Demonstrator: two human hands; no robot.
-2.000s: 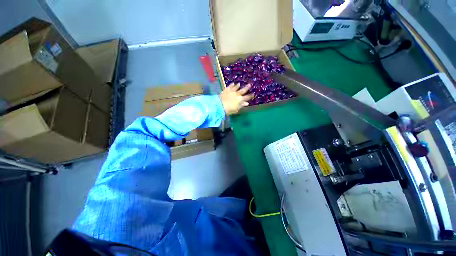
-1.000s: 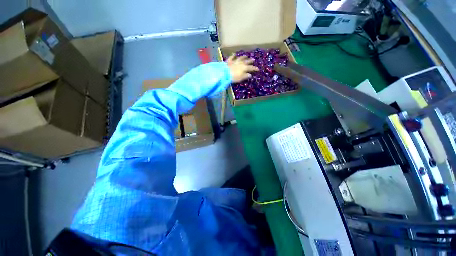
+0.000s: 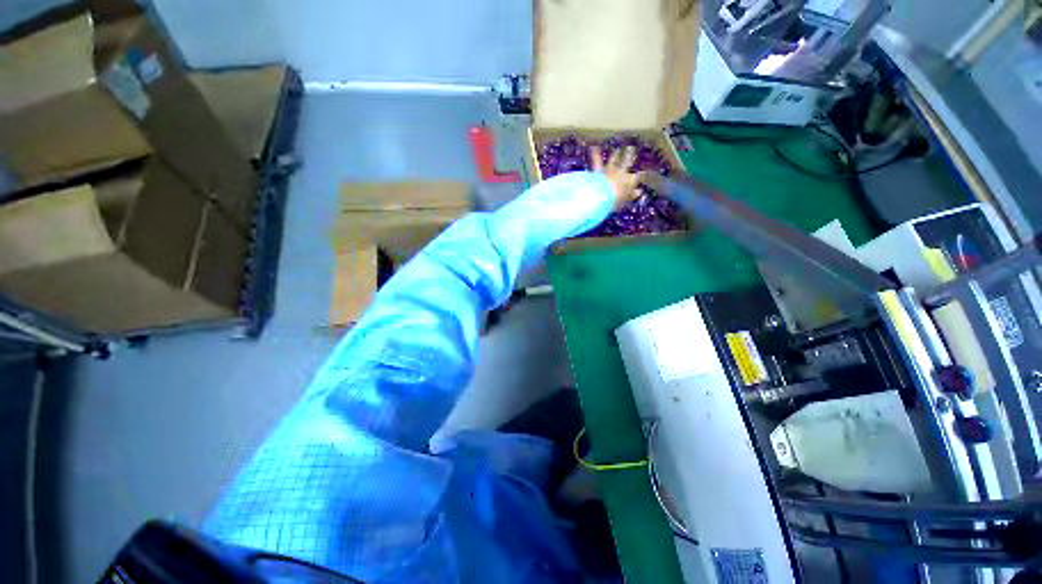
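Observation:
An open cardboard carton [image 3: 617, 232] sits on the green bench with its lid raised. It is full of small shiny purple-red capacitors [image 3: 566, 157]. My left hand [image 3: 620, 178], in a light blue sleeve, rests on the capacitors near the middle of the carton with its fingers spread. No part is visibly gripped. The lower end of the grey metal chute [image 3: 766, 227] reaches over the carton's right side, close to my hand. The white cutting machine [image 3: 680, 388] stands on the bench at the right. My right hand is not in view.
Empty-looking open cartons [image 3: 137, 205] are stacked at the left. Another open carton [image 3: 406, 228] is on the grey floor beside a red object [image 3: 486, 154]. A second white machine [image 3: 748, 91] stands at the back with black cables. A yellow cord [image 3: 611, 465] lies by the bench's front edge.
My left hand has moved from the carton's left side to the right, over the middle of the capacitors. The view has shifted slightly, so more of the rear machine shows.

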